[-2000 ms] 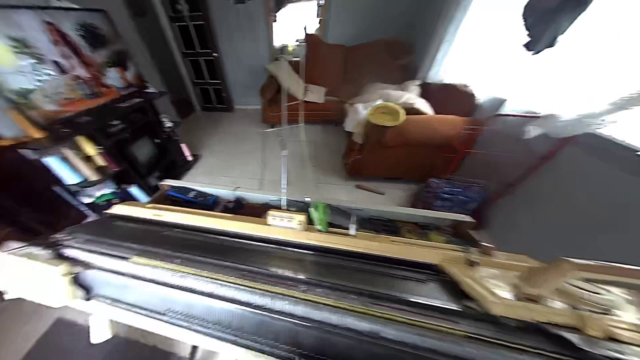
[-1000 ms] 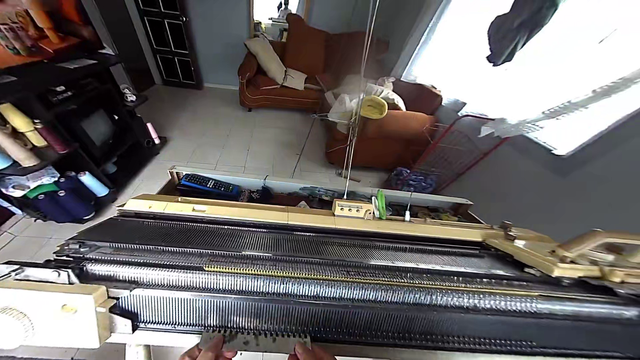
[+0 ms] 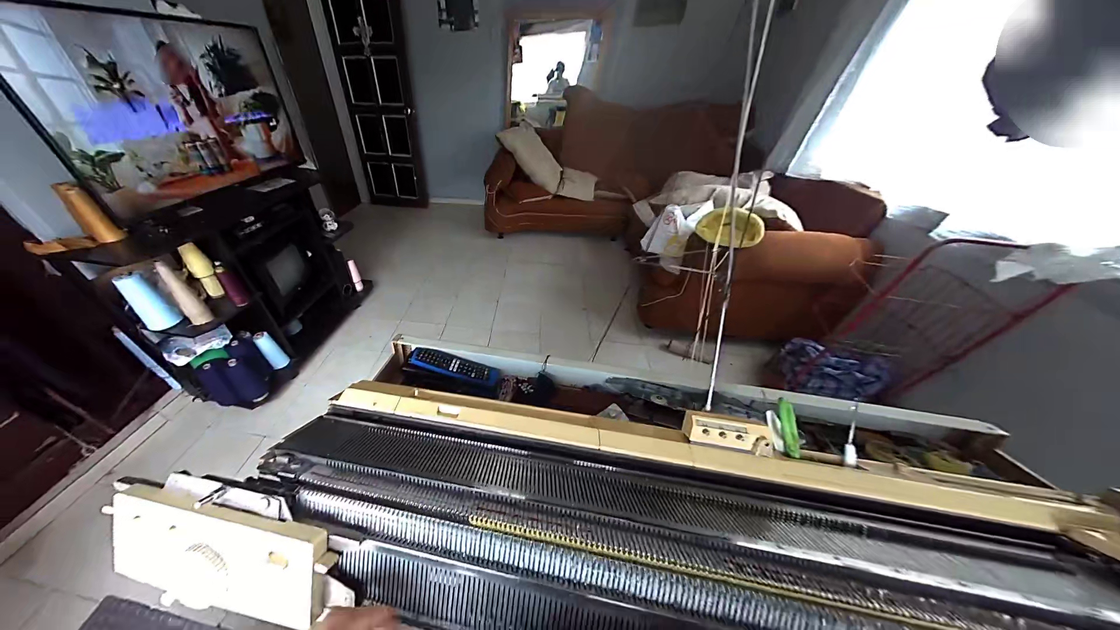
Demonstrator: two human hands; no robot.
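Observation:
At the bottom edge, part of my left hand (image 3: 359, 618) shows beside the right end of the cream ribber carriage (image 3: 219, 556), over the front needle bed. Most of this hand is cut off, so its grip is hidden. My right hand is out of view. The double-bed knitting machine (image 3: 525, 464) spans the foreground, with a yellow row of yarn (image 3: 612, 556) between its beds. Yarn strands (image 3: 731, 227) rise above the cream tension unit (image 3: 726, 432) at the back rail. Part of another cream carriage (image 3: 1089, 529) shows at the right edge.
Behind the machine, a long tray (image 3: 569, 374) holds a blue-cased remote control (image 3: 453, 366), a green-handled tool (image 3: 788, 429) and yarn. Yarn cones (image 3: 149, 302) stand on the black shelf unit at left. Beyond are a brown armchair (image 3: 752, 293) and a red metal rack (image 3: 954, 319).
Both hands showed at the front bed's lower edge one second ago, holding a small toothed strip; now only part of one hand shows and the strip is out of sight. The view has turned left.

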